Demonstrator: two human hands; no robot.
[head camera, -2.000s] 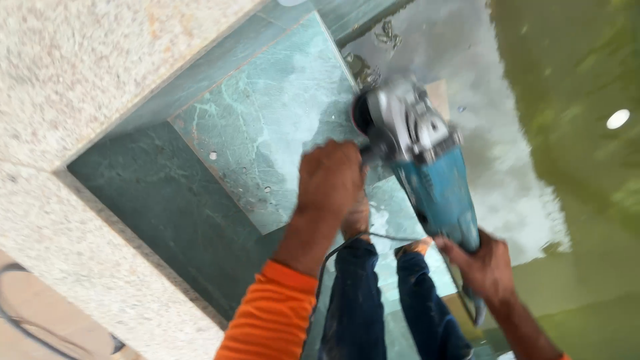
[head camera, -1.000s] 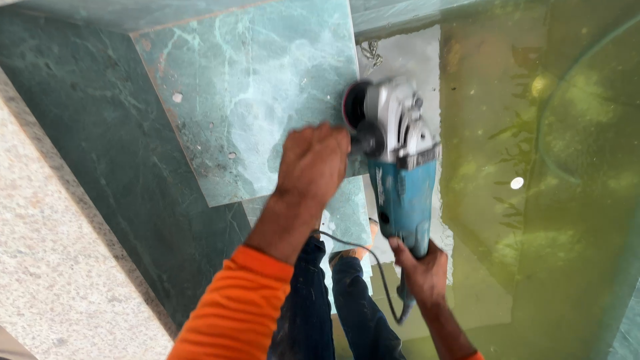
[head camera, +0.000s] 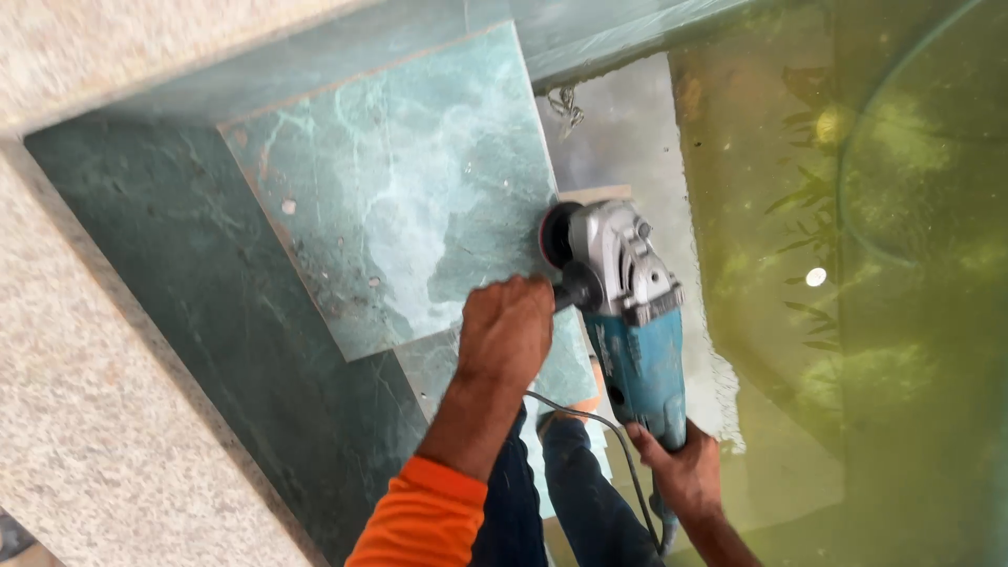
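Observation:
A blue and grey Makita angle grinder (head camera: 642, 354) is held in both of my hands. My left hand (head camera: 508, 327) is closed around its black side handle, and my right hand (head camera: 685, 465) grips the rear of the blue body. The grinder's disc (head camera: 557, 235), dark with a reddish rim, stands at the right edge of a green marbled tile (head camera: 394, 189); whether it touches the edge I cannot tell. A grey power cord (head camera: 622, 441) loops from the grinder's rear past my legs. Another green tile (head camera: 567, 366) lies below, partly behind my left hand.
Greenish water (head camera: 890, 441) spreads along the right, beside a grey ledge (head camera: 622, 126) with a small tangle of cord or wire (head camera: 567, 109). A speckled stone coping (head camera: 102, 354) borders the left over a dark green tiled wall (head camera: 276, 346). My legs (head camera: 587, 504) stand beneath the grinder.
Both hands stay on the grinder, its disc near the tile's right edge throughout. The camera view has shifted and turned between frames.

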